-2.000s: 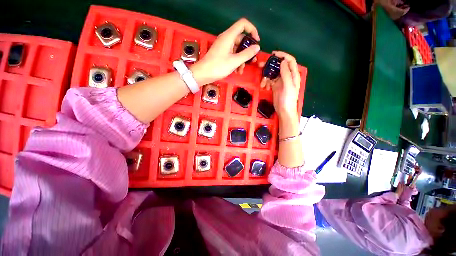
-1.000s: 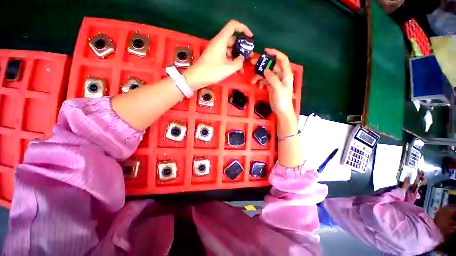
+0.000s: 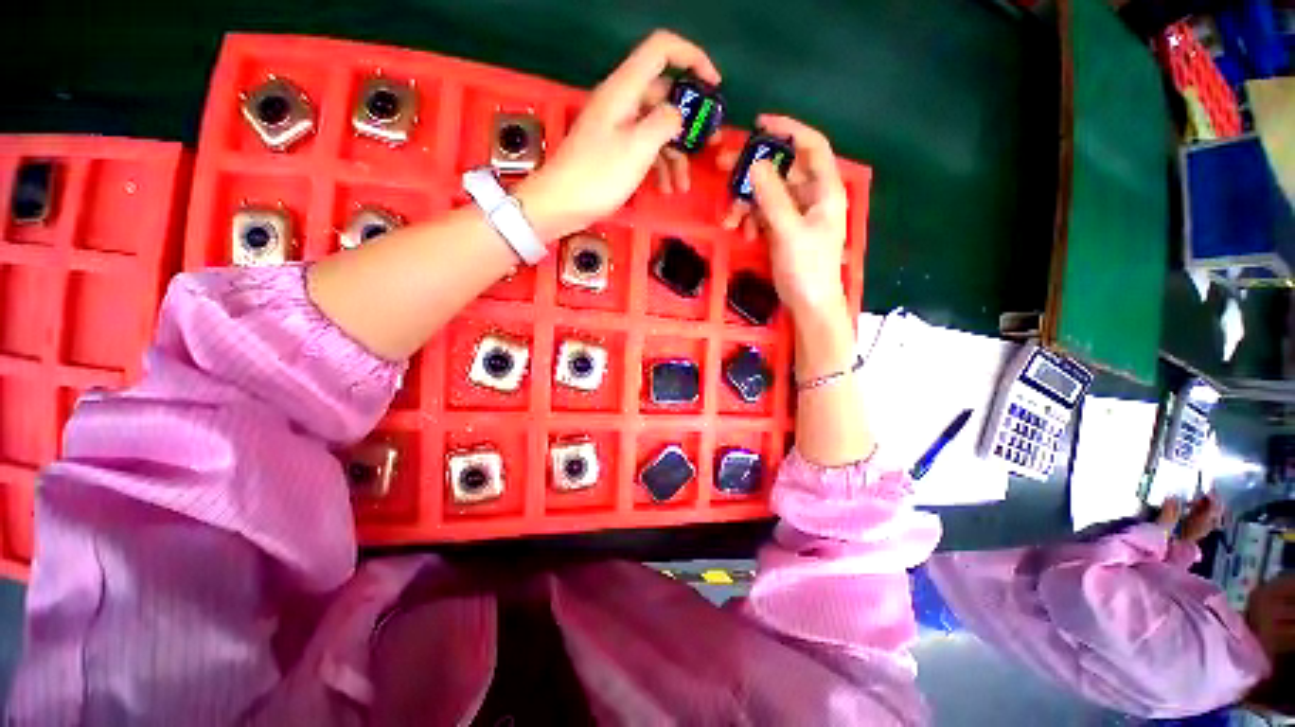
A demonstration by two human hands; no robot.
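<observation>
My left hand [image 3: 614, 139] holds a watch head unit [image 3: 695, 114] by its edges above the far edge of the red compartment tray [image 3: 426, 533]. Its black screen is lit with green and white marks. My right hand [image 3: 804, 213] holds a second watch unit [image 3: 761, 166] beside it, thumb on the lit screen, which the thumb partly covers. In the tray, several units lie with silver-gold backs and dark round centres up [image 3: 499, 364]. Several black-faced units [image 3: 673, 381] lie in the right-hand columns. My left forearm hides some pockets.
A second red tray [image 3: 107, 334] is at the left with a dark unit [image 3: 34, 192]. White sheets [image 3: 954, 386], a pen [image 3: 942, 445] and a calculator [image 3: 1040, 412] lie at the right. A co-worker in a pink smock [image 3: 1108, 611] sits at lower right.
The screen in my left hand, glossy and dark before, now shows green and white marks. The unit in my right hand, dark at first, lit up earlier and is still lit. Both hands have moved slightly.
</observation>
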